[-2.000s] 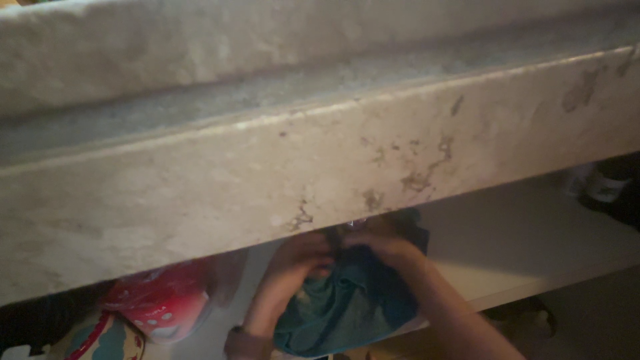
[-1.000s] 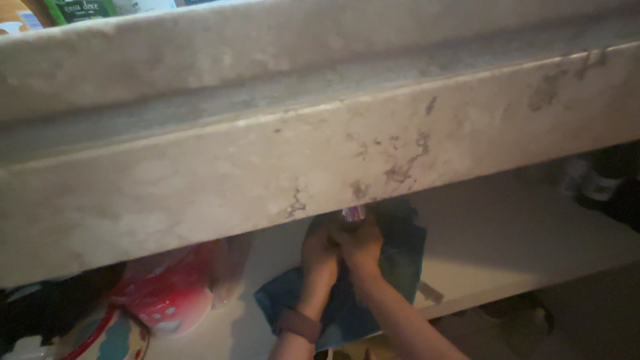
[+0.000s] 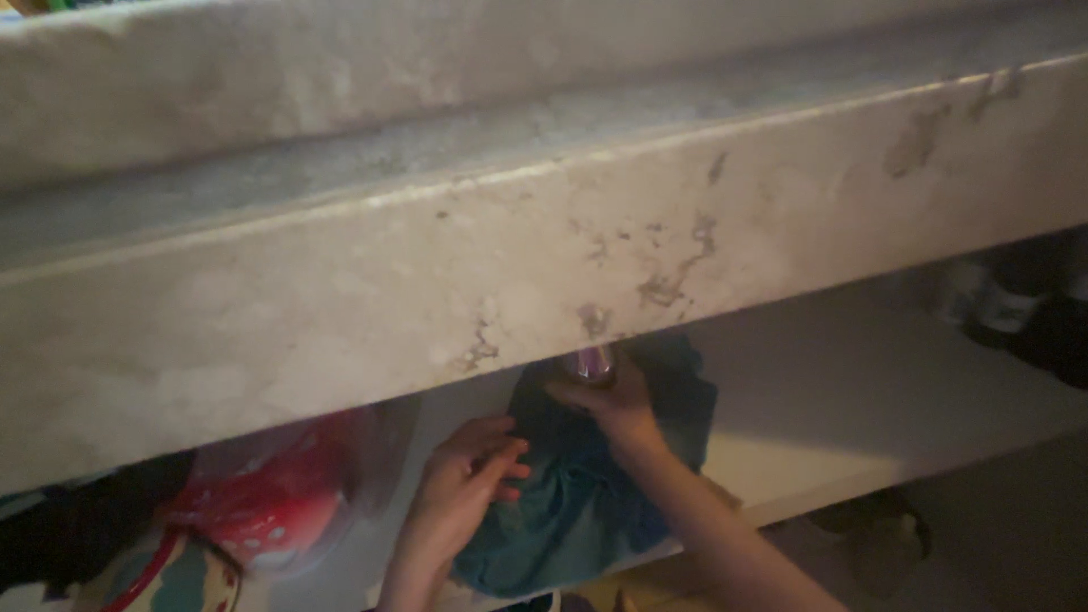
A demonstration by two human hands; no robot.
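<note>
A dark teal cloth [image 3: 561, 510] lies crumpled on a white shelf [image 3: 816, 399] below a stone counter edge. My right hand [image 3: 616, 399] is over the cloth, its fingers curled around a small shiny purplish object [image 3: 594, 363], whose upper end is hidden by the counter edge. My left hand [image 3: 476, 476] hovers by the cloth's left side, fingers apart and slightly bent, holding nothing.
The mottled stone counter edge [image 3: 527, 255] spans the view above my hands. On the left of the shelf are a red bag with white dots [image 3: 280, 510] and a patterned item with red trim [image 3: 170, 569]. Dark containers [image 3: 1007, 310] stand at the right.
One second ago my hands were together at the shiny object; now my left hand has come away to the left and the right one stays on it. The cloth's lower part has shifted.
</note>
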